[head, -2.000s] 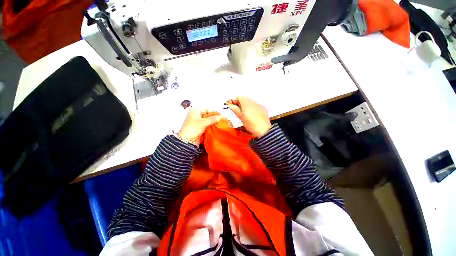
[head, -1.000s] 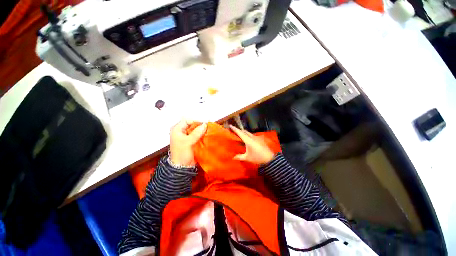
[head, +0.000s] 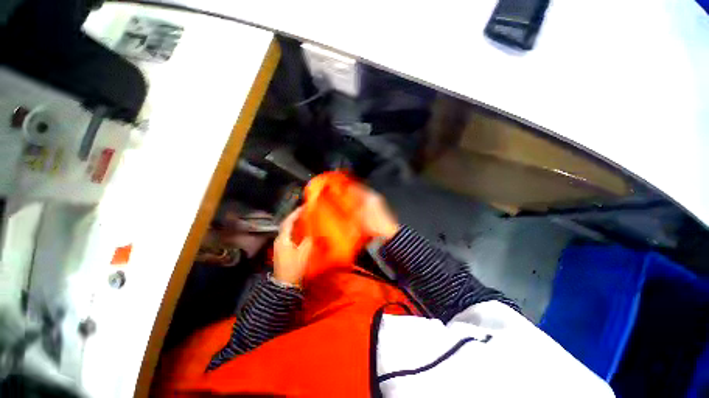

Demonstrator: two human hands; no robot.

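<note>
Orange fabric is bunched up between my hands, over my lap and beside the wood-edged machine table. My left hand holds its left side. My right hand is blurred at its right side and seems to grip it; the fingertips are hard to make out. On the machine table lie a small orange scrap, a small round metallic disc and another small dark disc. The sewing machine is cut off and blurred at the left.
A white table curves across the top and right, with a small black device on it. A socket box hangs under its edge. Cardboard and a blue bin stand below. Metal parts show under the machine table.
The view has swung to the right, so the machine has moved to the left edge and the blue bin at right has appeared. The orange fabric is now bunched more tightly and lifted between my hands.
</note>
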